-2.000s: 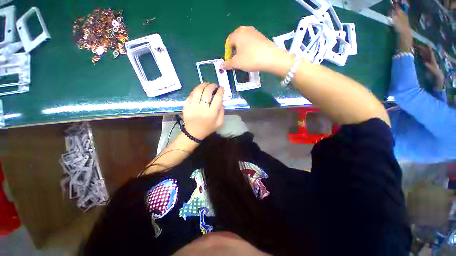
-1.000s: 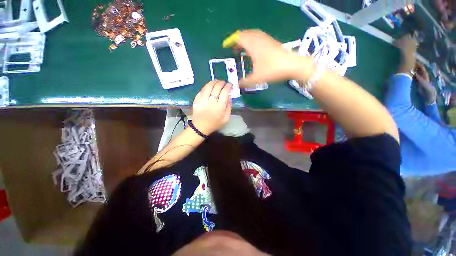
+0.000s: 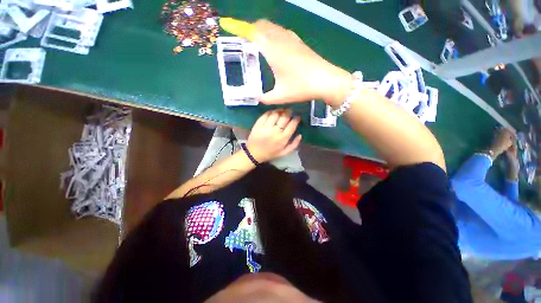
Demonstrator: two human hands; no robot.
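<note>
A stack of white housings stands on the green bench. My right hand spans its right side, with the yellow-covered finger over the top end and the thumb at the lower right corner. It holds a white housing there by its ends, slightly offset from the stack. My left hand is at the bench's front edge, fingers loosely bent and nothing visible in it. Tiny coppery parts lie in a loose heap just left of the yellow finger. Another white housing lies partly behind my right wrist.
White housings lie piled at right and left. An open carton of white parts is below the bench. A pale rail crosses behind. A blue-sleeved person works at right; a red stool is below.
My right hand has moved left to the stack. The housing earlier under my left hand has left its place there, and my left hand has drawn back to the edge. The view has shifted.
</note>
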